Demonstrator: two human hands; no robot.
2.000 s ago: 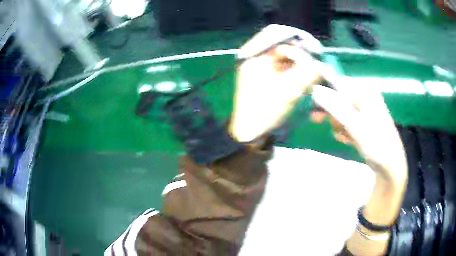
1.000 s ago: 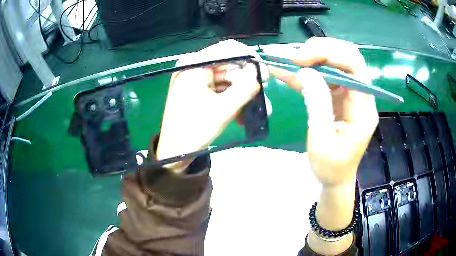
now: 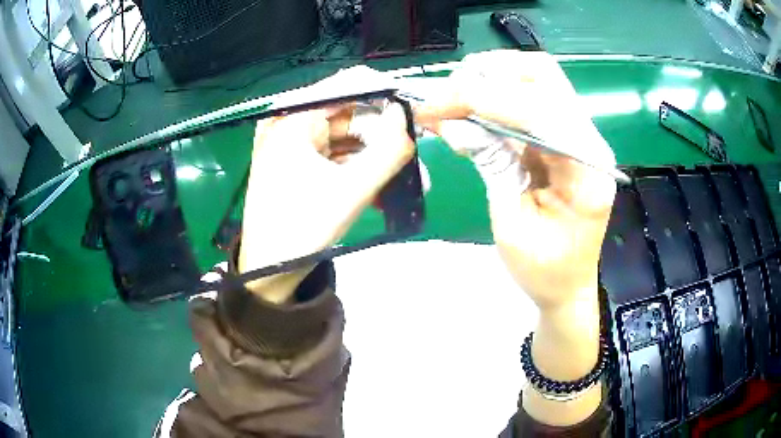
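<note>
A black phone middle frame [image 3: 146, 231] is held in the air above the green bench, its camera-hole end to the left. My left hand [image 3: 321, 162] shows through the frame's opening and grips its right end. My right hand [image 3: 539, 162] holds a slim grey tool, likely tweezers [image 3: 535, 142], between thumb and fingers. The tool's tip lies near the frame's upper right corner; overexposure hides whether it touches. The tool's back end points right and down.
A black tray [image 3: 659, 239] with long pockets is at the right, two pockets holding parts. Two frames, one here [image 3: 692, 130], lie on the bench at upper right. A white sheet [image 3: 420, 342] is before me. A black box [image 3: 227, 38] and cables stand beyond the pale rail [image 3: 205, 120].
Compared with one second ago, the frame and both hands appear further left in view, as do the tray and box. The tool now looks thinner, turned more edge-on.
</note>
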